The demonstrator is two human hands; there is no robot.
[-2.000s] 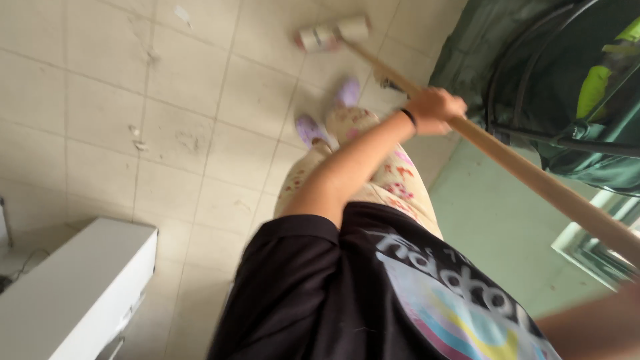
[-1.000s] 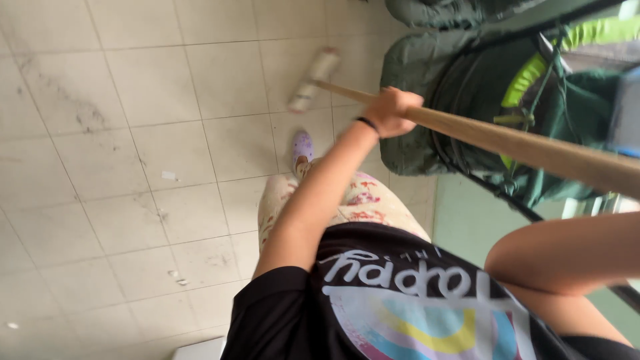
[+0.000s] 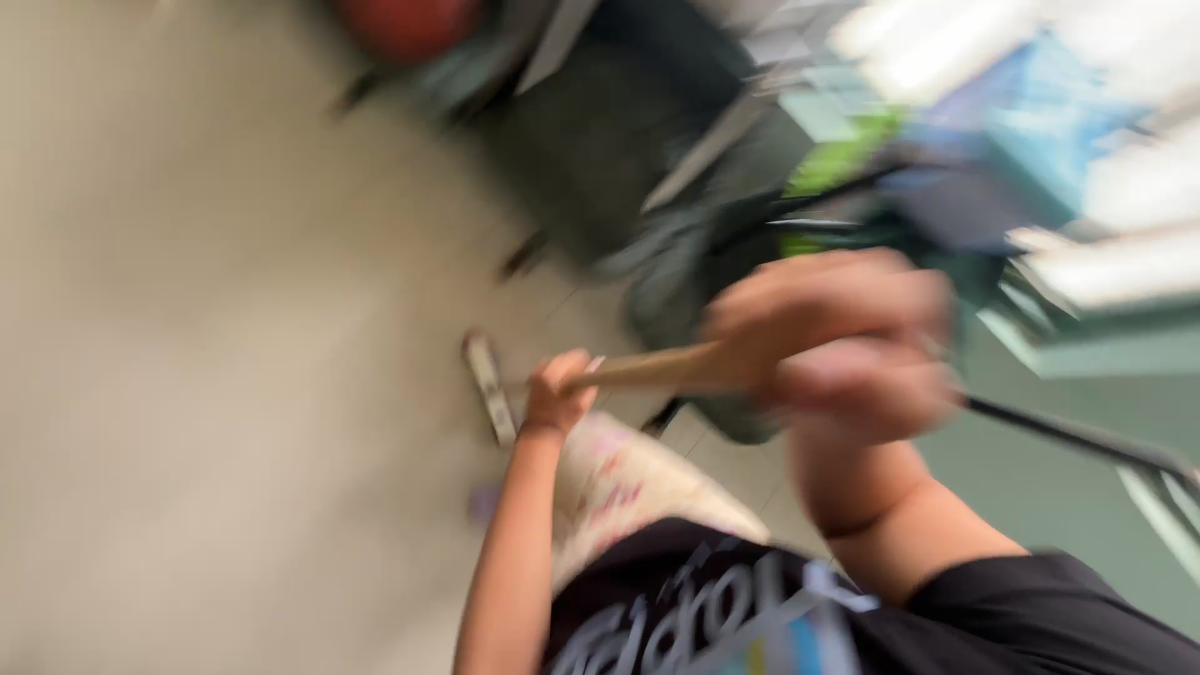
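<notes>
A wooden pole runs from the upper end, close to the camera, down to a pale, narrow head low over or on the tiled floor; blur hides whether it touches. Around the lower part of the pole my left hand is closed. Nearer the camera my right hand grips the pole's upper end, large and blurred. The head lies just left of my left hand, close to my patterned trousers. A purple shoe shows faintly beside my left forearm.
Dark green covered items stand on the floor at the upper middle, with a red rounded object beyond. A green wall is at right. Tiled floor spans the left.
The view has swung strongly. My right hand, out of view one second ago, now shows on the pole's upper end. My left hand stays on the pole.
</notes>
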